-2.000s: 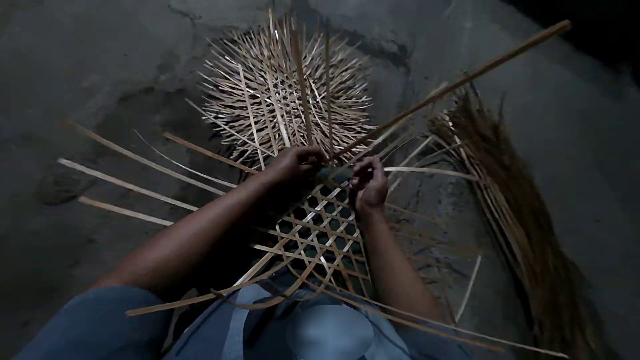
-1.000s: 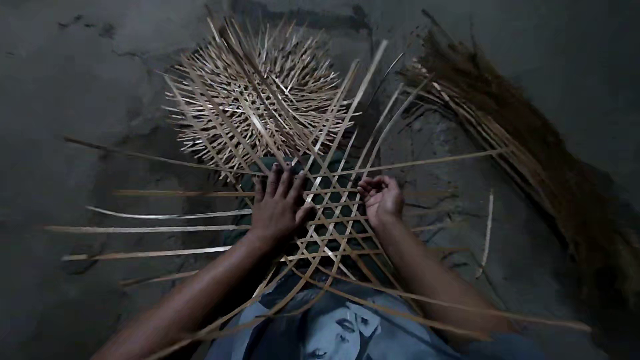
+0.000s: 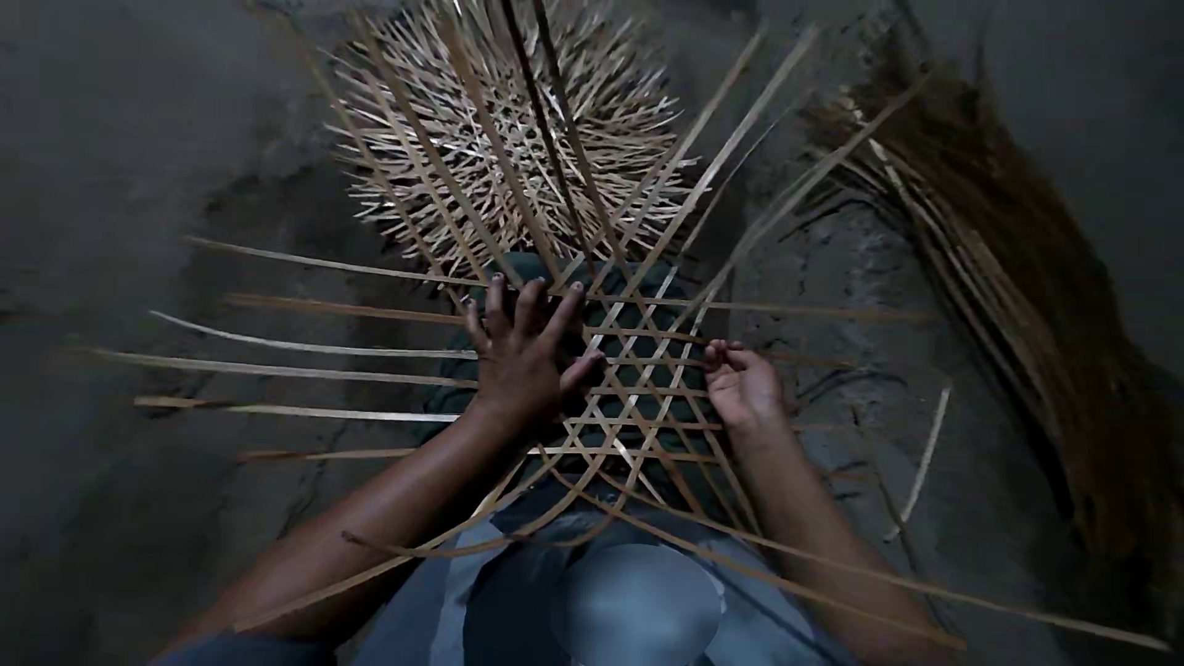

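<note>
An open hexagonal weave of flat bamboo or cane strips (image 3: pixel 638 393) lies over a dark green surface in front of my body, its loose ends fanning out on all sides. My left hand (image 3: pixel 527 347) rests flat on the left part of the weave, fingers spread. At the right edge of the weave is my right hand (image 3: pixel 745 384), palm partly up, with thumb and fingertips close together by the strip ends. Whether a strip is pinched between those fingertips cannot be told.
A round pile of woven pieces with many spiky strip ends (image 3: pixel 518 139) sits on the concrete floor beyond the weave. To the right lies a long bundle of brown strips or fibres (image 3: pixel 1036 277). One short loose strip (image 3: pixel 925 462) is on the floor near my right forearm.
Two seconds ago both hands were close together at the weave's far edge; now they are apart, the left flat on the weave. The long strip that slanted up to the right no longer does so.
</note>
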